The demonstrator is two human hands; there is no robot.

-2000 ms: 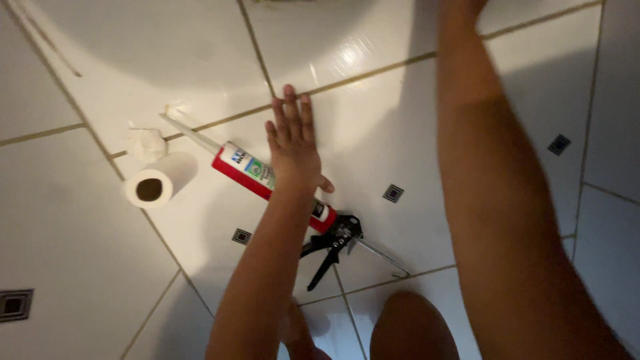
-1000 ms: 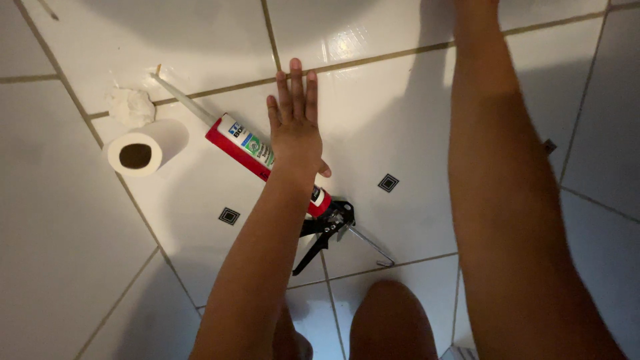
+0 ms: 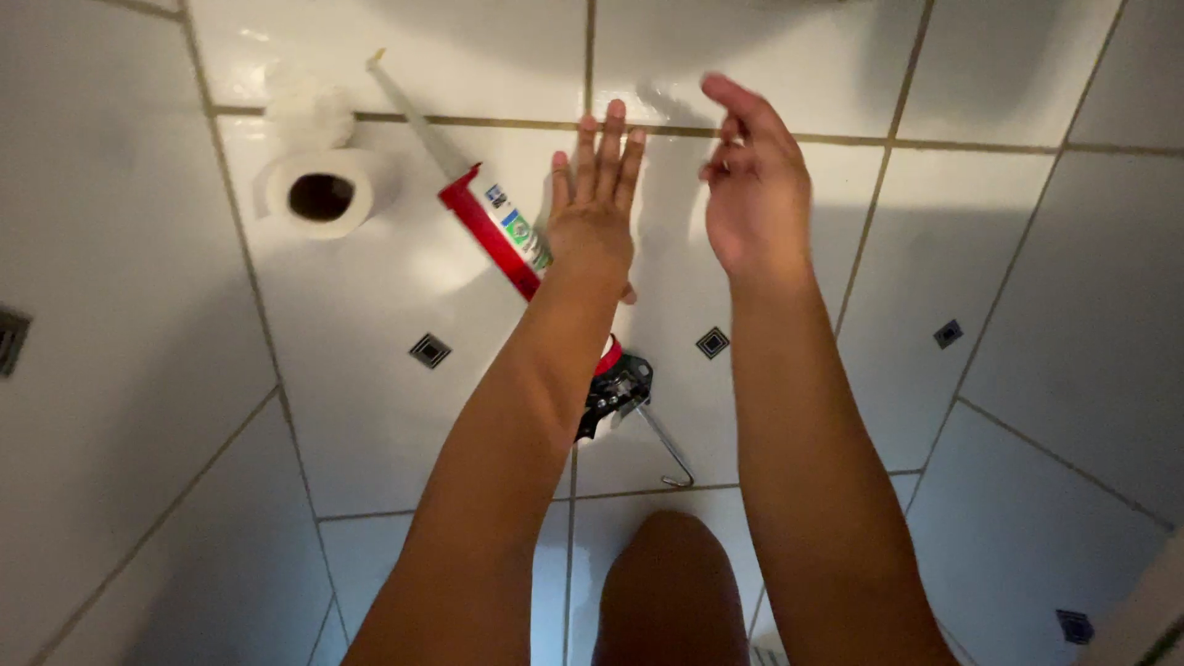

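My left hand point(image 3: 594, 222) lies with fingers spread on or just over the white floor tiles, palm down, holding nothing. Under its wrist and forearm runs a red and black caulking gun point(image 3: 490, 231) loaded with a white sealant cartridge; its clear nozzle point(image 3: 416, 116) points up-left, and its bent metal rod point(image 3: 664, 442) sticks out below. To the right, my right hand point(image 3: 758, 190) is raised, slightly blurred, fingers partly curled and thumb side not clearly seen, with nothing visible in it. A toilet paper roll point(image 3: 350, 196) stands left of the gun, beside crumpled white paper point(image 3: 310, 111).
White floor tiles with brown grout lines and small dark diamond insets point(image 3: 430, 351) surround everything. My bare knee point(image 3: 673, 573) is at the bottom centre. A pale edge point(image 3: 1142, 610) shows at the lower right corner.
My right hand, beyond the top edge of the frame before, has come back into view beside the left. The left hand stays spread over the caulking gun.
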